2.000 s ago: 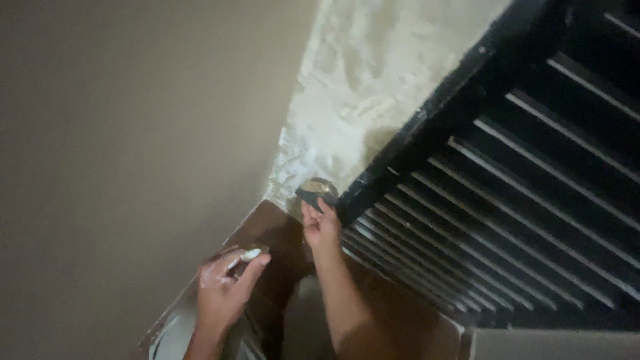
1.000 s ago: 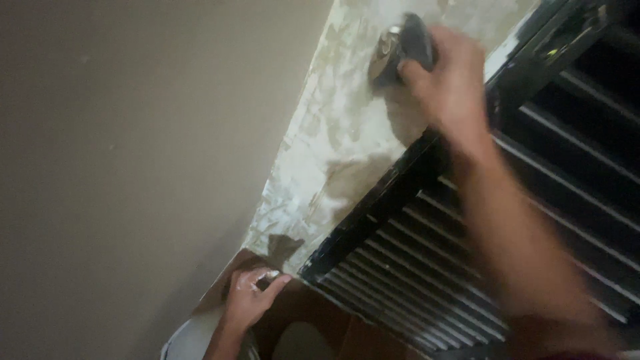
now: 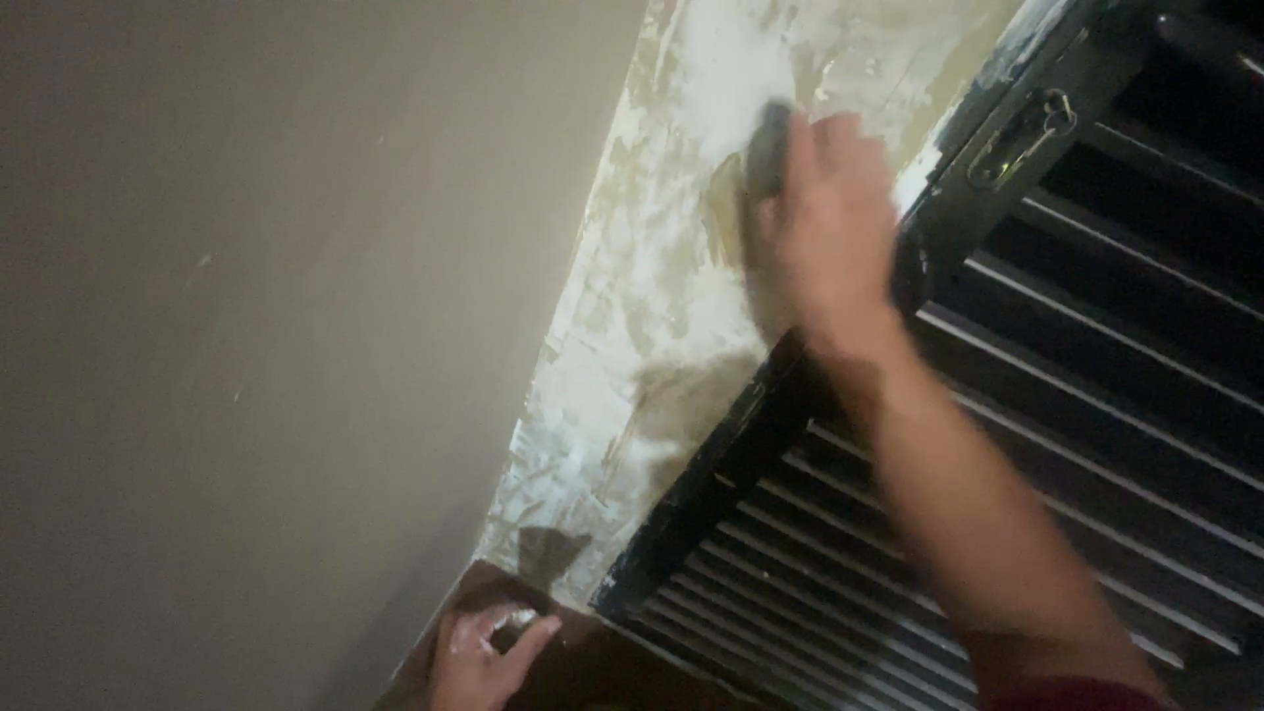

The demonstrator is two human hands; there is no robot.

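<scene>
My right hand (image 3: 834, 222), blurred, grips a dark flat tool (image 3: 768, 148) against the patchy wall strip (image 3: 691, 197), which bears smears of whitish filler. The exact kind of tool cannot be told. At the bottom, my left hand (image 3: 489, 652) is curled, with white residue on the fingers and a small whitish thing (image 3: 513, 624) between thumb and fingers; what it is I cannot tell. The hand's lower part is cut off by the view's edge.
To the right stands a dark slatted door (image 3: 987, 326) with a metal handle plate and keys (image 3: 1017, 148). Its dark frame (image 3: 711, 464) borders the strip. A plain grey-brown wall (image 3: 296, 296) fills the left side. Brown floor (image 3: 592, 662) shows at the bottom.
My right hand has moved from low near the strip's bottom corner, two seconds ago, to high on the strip with the dark tool. My left hand has stayed low. The view has shifted.
</scene>
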